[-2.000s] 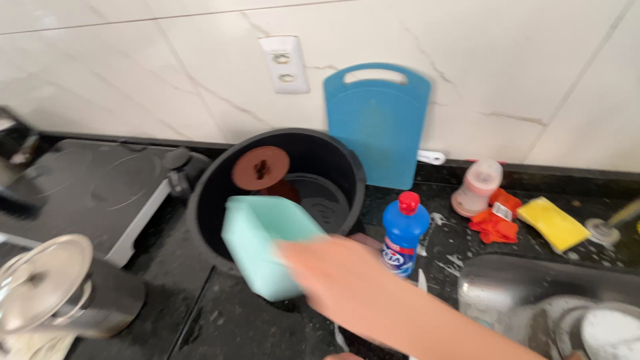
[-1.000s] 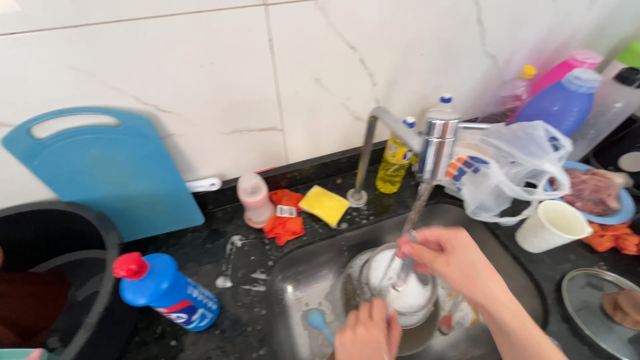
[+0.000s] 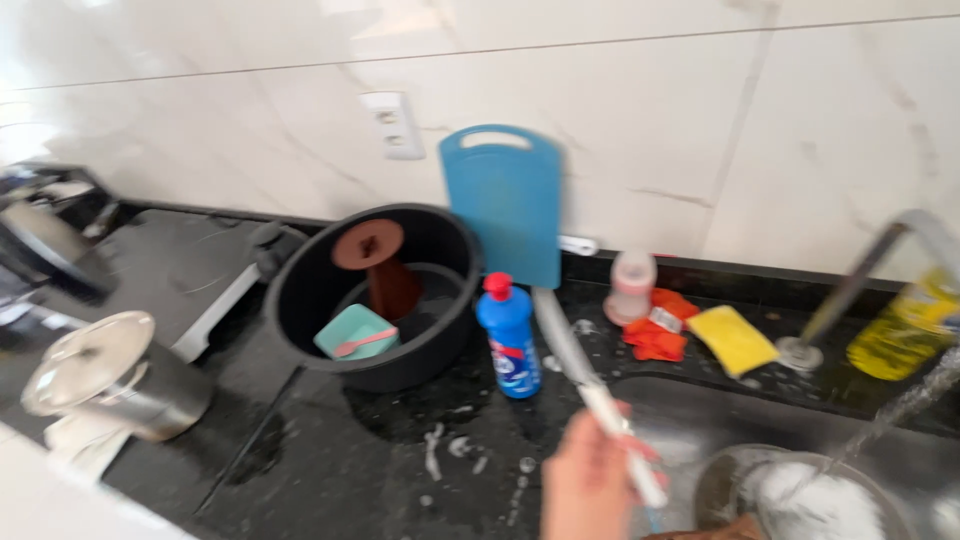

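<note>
My left hand (image 3: 592, 472) is closed around the white handle of a knife (image 3: 566, 345), whose blurred blade points up and left beside the blue detergent bottle (image 3: 514, 341). A brownish shape at the bottom edge, by the sink, may be part of my right hand (image 3: 720, 529); its grip cannot be made out. Left of the bottle stands a large black pot (image 3: 405, 367), holding a brown funnel-like piece (image 3: 367, 244) and a mint-green container (image 3: 349, 326) with a pink spoon (image 3: 365, 342) across it. A blue cutting board (image 3: 504, 202) leans against the wall.
At right, water runs onto soapy dishes (image 3: 817, 499) in the steel sink (image 3: 660, 405). Behind it are a yellow sponge (image 3: 733, 341), an orange packet (image 3: 656, 334), a pinkish bottle (image 3: 631, 289) and a yellow liquid bottle (image 3: 900, 326). A lidded metal pot (image 3: 161, 397) stands left.
The view has swung left since one second ago. The mint-green container, in a hand over the black pot two seconds ago, now lies inside it. My left hand has moved away from the running water.
</note>
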